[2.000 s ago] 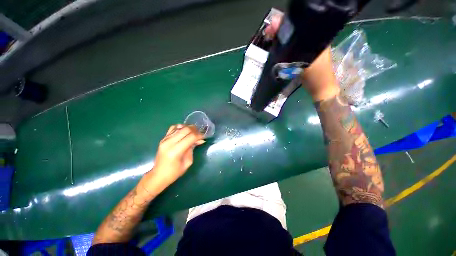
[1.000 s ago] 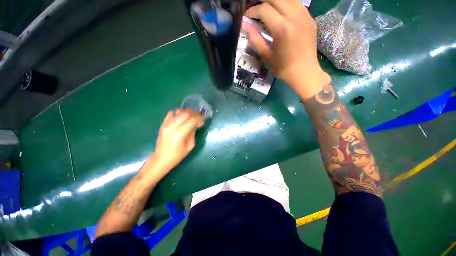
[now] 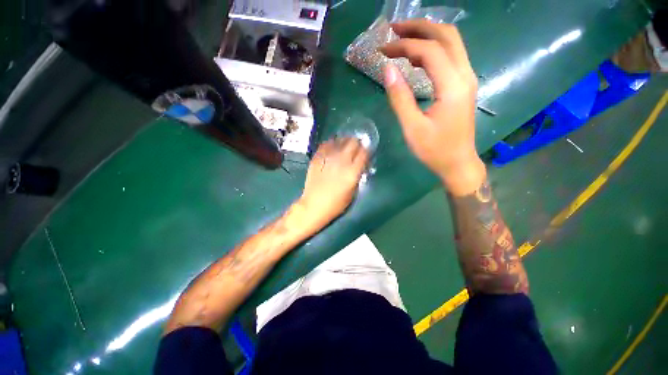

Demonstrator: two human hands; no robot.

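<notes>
My left hand is closed on the near-left side of the clear plastic cup, on the bench beside the screw feeder. The fingertips are blurred. My right hand is raised with fingers apart, empty, over the clear bag of screws. The screw feeder has a white open front. The black electric screwdriver hangs large and close to the camera at the upper left, its tip beside the feeder's lower edge.
The green bench has a thin pale wire at the left. A black cylindrical housing stands on the dark conveyor. A small metal shank lies near the bench edge. Blue stool parts and part of a person are at the right.
My left hand has moved right with the cup, towards the feeder. My right hand has left the feeder and is over the bag. The view has shifted, and the screwdriver appears farther left.
</notes>
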